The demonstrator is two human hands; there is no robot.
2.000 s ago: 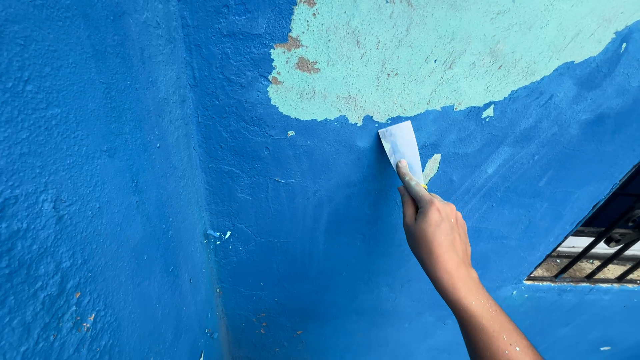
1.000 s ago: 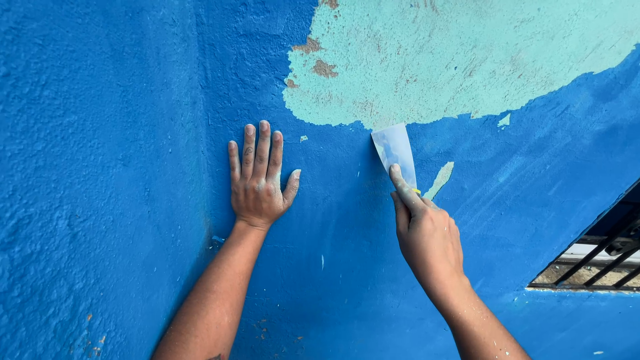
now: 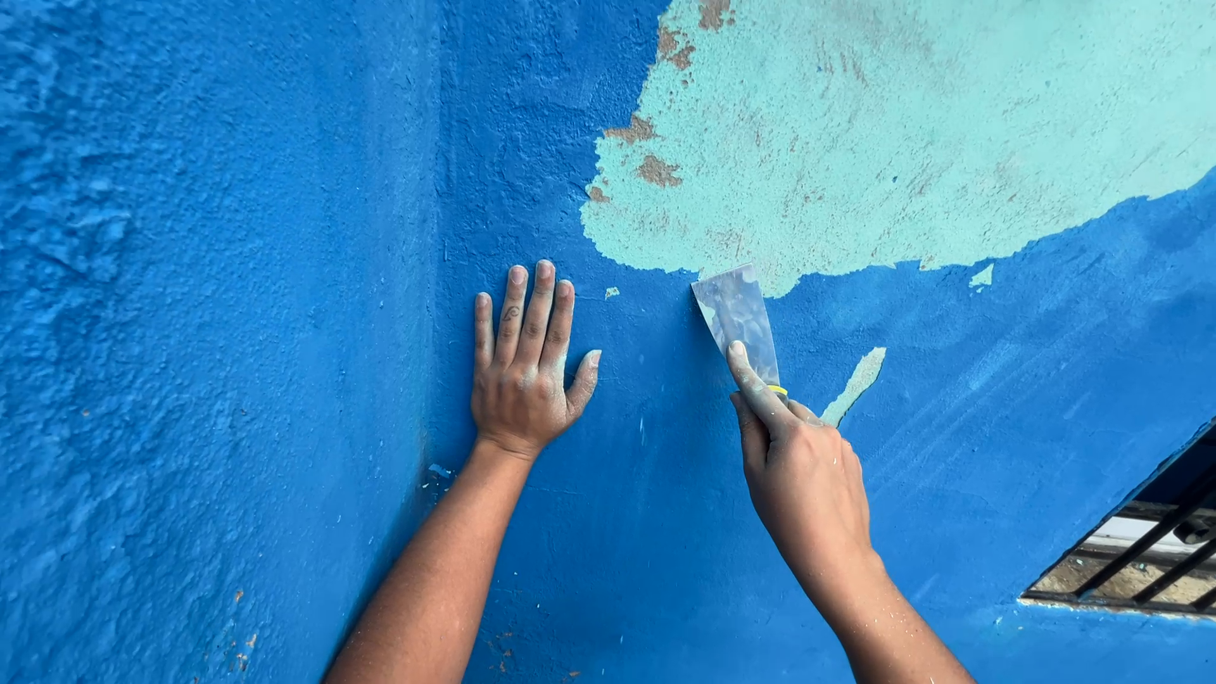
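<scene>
My right hand [image 3: 807, 465] grips a putty knife [image 3: 743, 318], its index finger stretched along the metal blade and most of the handle hidden in the palm. The blade's end lies at the lower edge of a large pale-green patch [image 3: 855, 142] where the blue paint is off. Flat on the blue wall [image 3: 627, 494], left of the knife, rests my left hand [image 3: 525, 380], fingers pointing up and thumb out, holding nothing. Whitish dust coats the fingertips of both hands. A small pale-green strip [image 3: 855, 385] shows just right of the knife.
A rough blue side wall [image 3: 209, 285] meets this wall at a corner on the left. At the lower right is an opening with dark metal bars [image 3: 1130, 560]. Brown spots [image 3: 657, 171] mark the green patch's left part, and paint flecks [image 3: 439, 470] cling near the corner.
My left hand, out of view two seconds ago, came onto the wall by one second ago and remains there. The putty knife stays in my right hand near the green patch's lower edge.
</scene>
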